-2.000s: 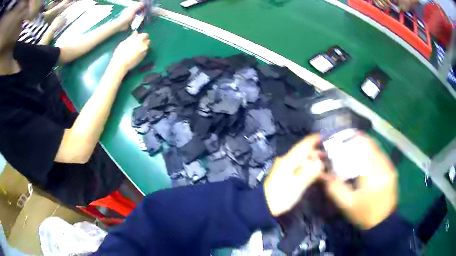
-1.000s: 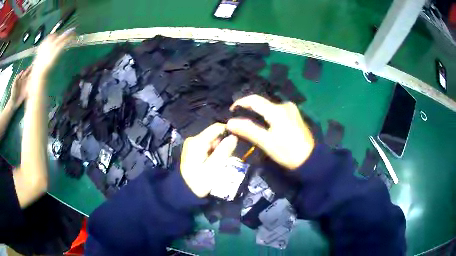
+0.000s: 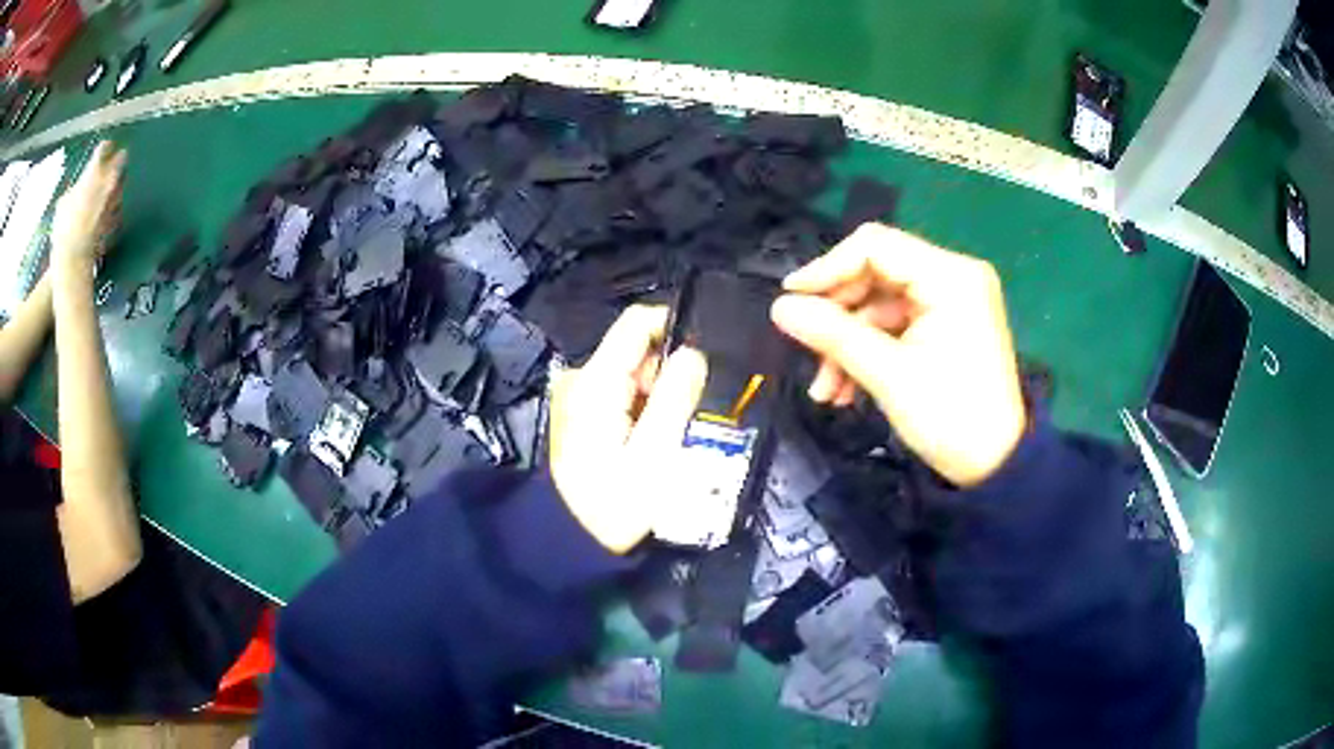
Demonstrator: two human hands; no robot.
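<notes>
A phone body lies tilted over the pile, with its white keypad board and blue strip towards me. An orange flex cable sticks up near its middle. Its upper part looks flat and black. My left hand grips its left side. My right hand is at its upper right, thumb and index fingertips close together beside the edge; whether they hold anything is unclear. Black plastic plates are heaped around and under the phone body, some showing shiny grey sides.
A glossy smartphone, a thin white stick and a small white ring lie at right. A pale rail with a post borders the belt, which carries phone bodies. Another person's arms are at left.
The view has swung right from the belt side. Both hands brought the phone body over the pile. My right hand has since moved right, uncovering its black upper part and flex cable.
</notes>
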